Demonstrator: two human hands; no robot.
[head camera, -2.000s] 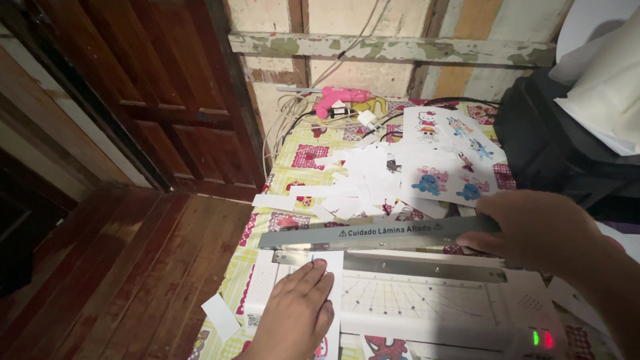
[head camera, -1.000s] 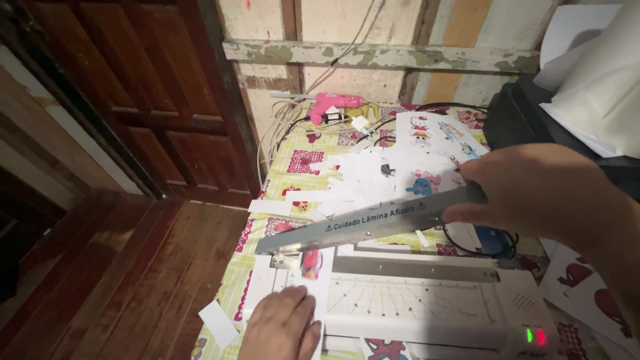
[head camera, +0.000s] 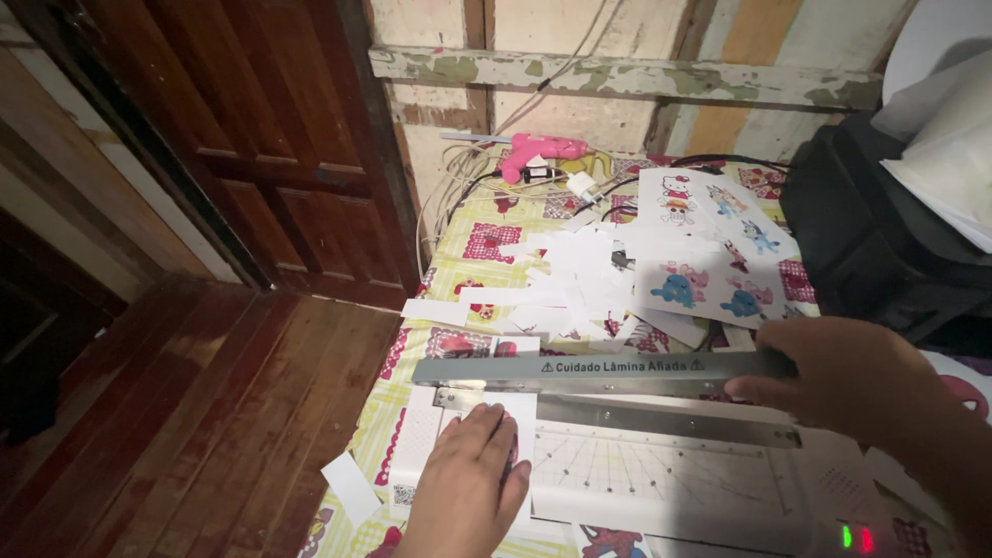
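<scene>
My right hand (head camera: 837, 380) grips the end of the grey blade arm (head camera: 604, 370) of a white paper cutter (head camera: 659, 496); the arm bears a printed warning and lies slightly raised across the cutter's back part. My left hand (head camera: 477, 480) rests flat on a printed paper piece (head camera: 525, 418) at the cutter's left end, its fingertips just in front of the arm. The paper passes under the arm, and its far end with a red picture shows behind it. The fingers hide part of the print. Green and red lights glow at the cutter's right front corner.
Paper offcuts (head camera: 573, 263) lie piled behind the cutter, beside printed character sheets (head camera: 697, 256). A pink glue gun (head camera: 539, 155) and tangled cables sit near the wall. A black machine (head camera: 845, 225) stands at right. One paper strip (head camera: 353, 488) lies at the table's left edge.
The blade arm was tilted up one second ago and is now lower and nearly level, my right hand moving down with it. The paper now extends farther behind the arm.
</scene>
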